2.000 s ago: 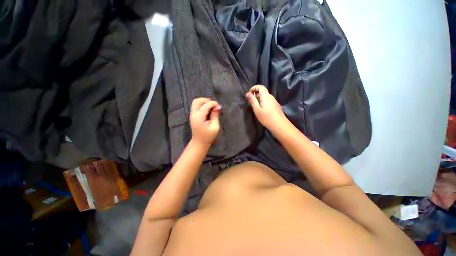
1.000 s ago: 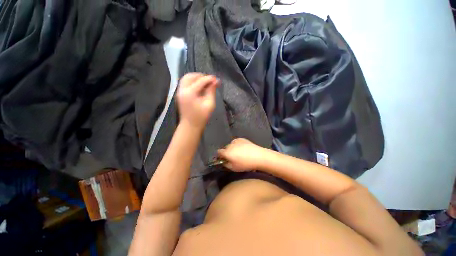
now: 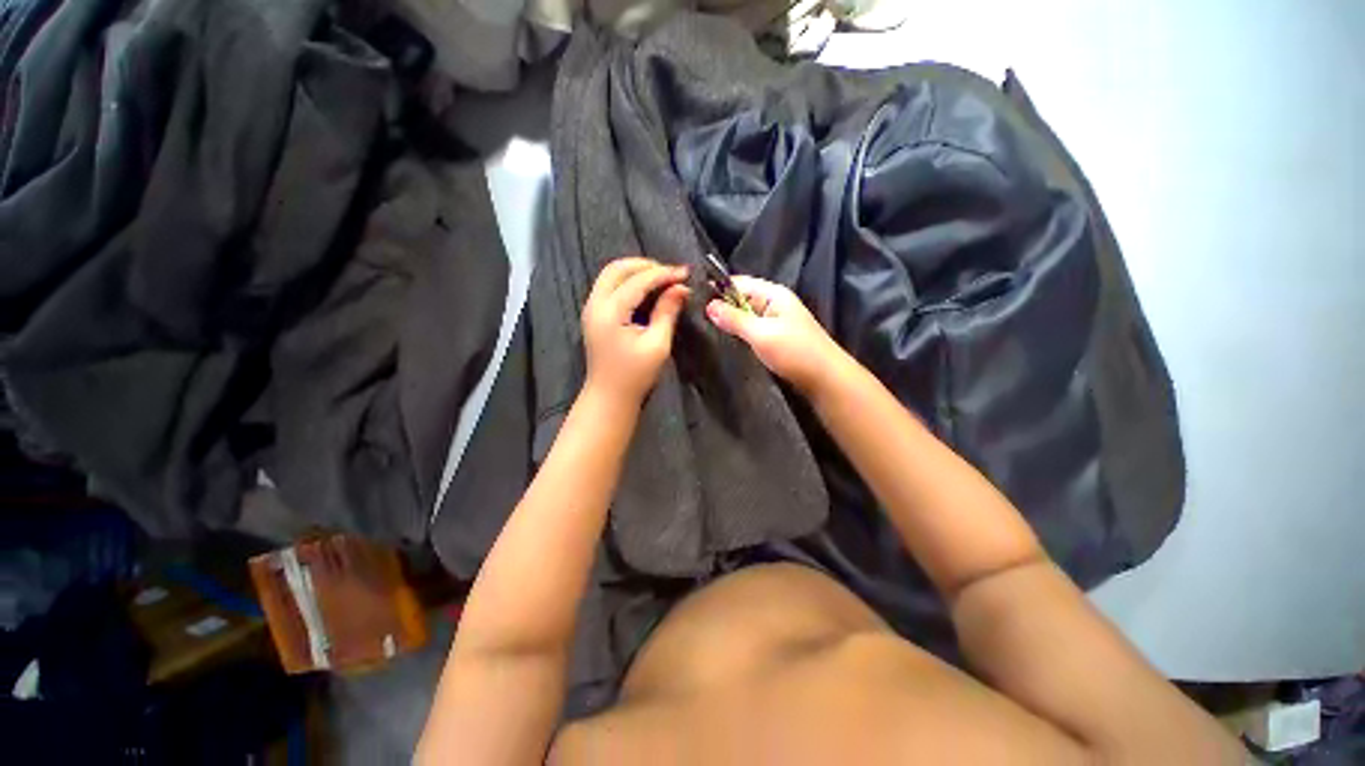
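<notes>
A dark grey jacket (image 3: 756, 464) lies in front of me, its shiny blue-black lining (image 3: 996, 352) showing on the right. My left hand (image 3: 632, 317) is over the matt front part, thumb and forefinger pinched together near the edge; whether cloth or a thread is between them is too small to tell. My right hand (image 3: 771, 322) holds small thread snips (image 3: 728, 279), yellowish at the fingers, with thin dark blades pointing up and left beside the left fingertips, close over the edge where cloth meets lining.
A pile of dark grey garments (image 3: 195, 255) fills the left. The white table (image 3: 1272, 374) shows at right and in a narrow gap between garments. Pale cloth (image 3: 846, 18) lies at the far edge. An orange-brown slatted object (image 3: 341, 602) and boxes (image 3: 195, 621) are below left.
My right hand has moved from low near my body up to the jacket edge, with the snips. My left hand has come down and right, close beside it. The jacket's front part now lies differently.
</notes>
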